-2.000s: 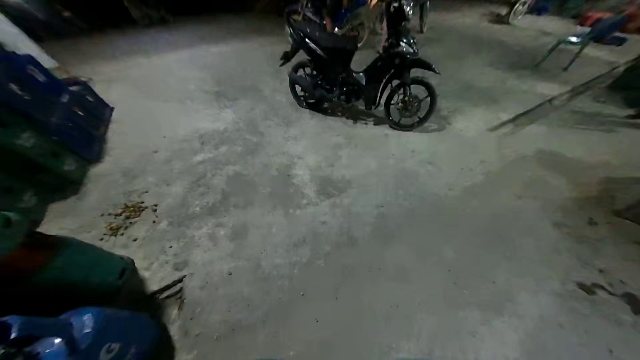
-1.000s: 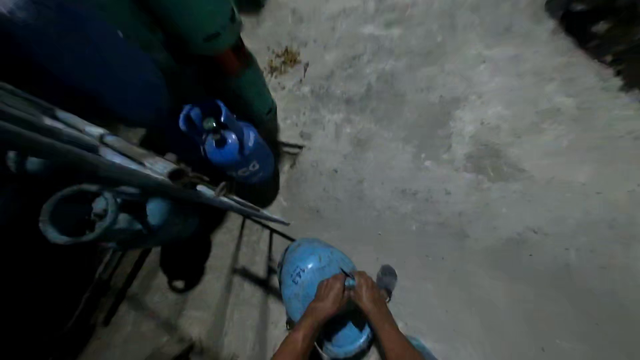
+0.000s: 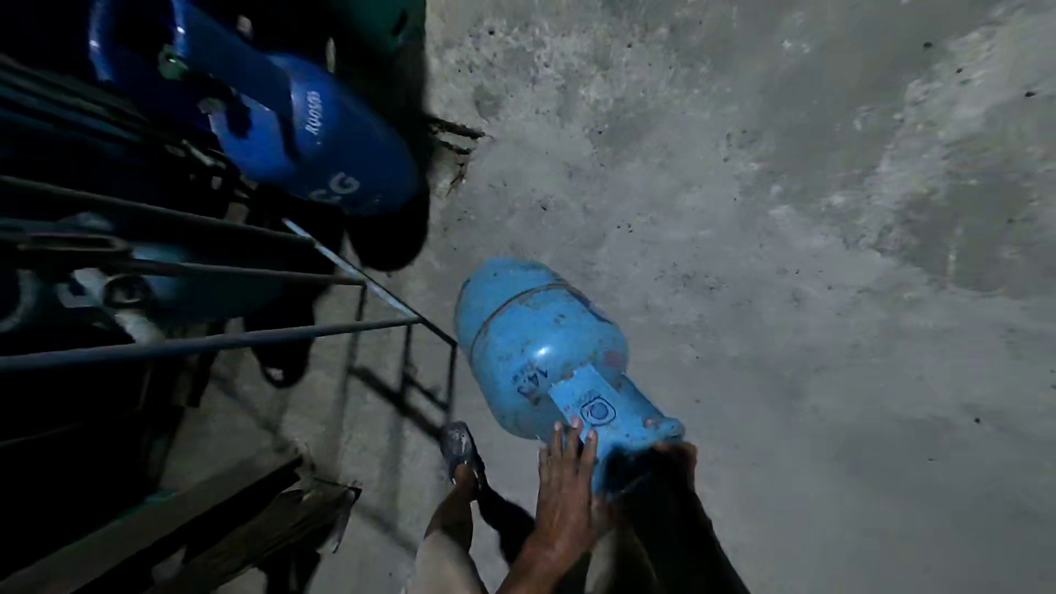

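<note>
A light blue gas cylinder [image 3: 536, 338] stands or leans on the concrete floor at the lower middle, its collar toward me. My left hand [image 3: 565, 474] lies against the collar with its fingers stretched out flat. At the collar's right rim is my right hand [image 3: 681, 458], its fingers curled over the edge and mostly in shadow. The valve inside the collar is hidden in the dark. One of my feet, in a dark shoe [image 3: 457, 445], shows left of the cylinder.
A metal rack of bars [image 3: 206, 337] runs along the left, beside the light blue cylinder. Past it, at the upper left, is a dark blue gas cylinder [image 3: 355, 148]. Wooden planks [image 3: 165, 520] lie at the lower left. Rough concrete floor [image 3: 784, 330] spreads to the right.
The view has swung down from the motorcycle to the cylinders. One second ago both my hands were together on the light blue cylinder's collar; now they are apart, and the cylinder's body shows more from the side.
</note>
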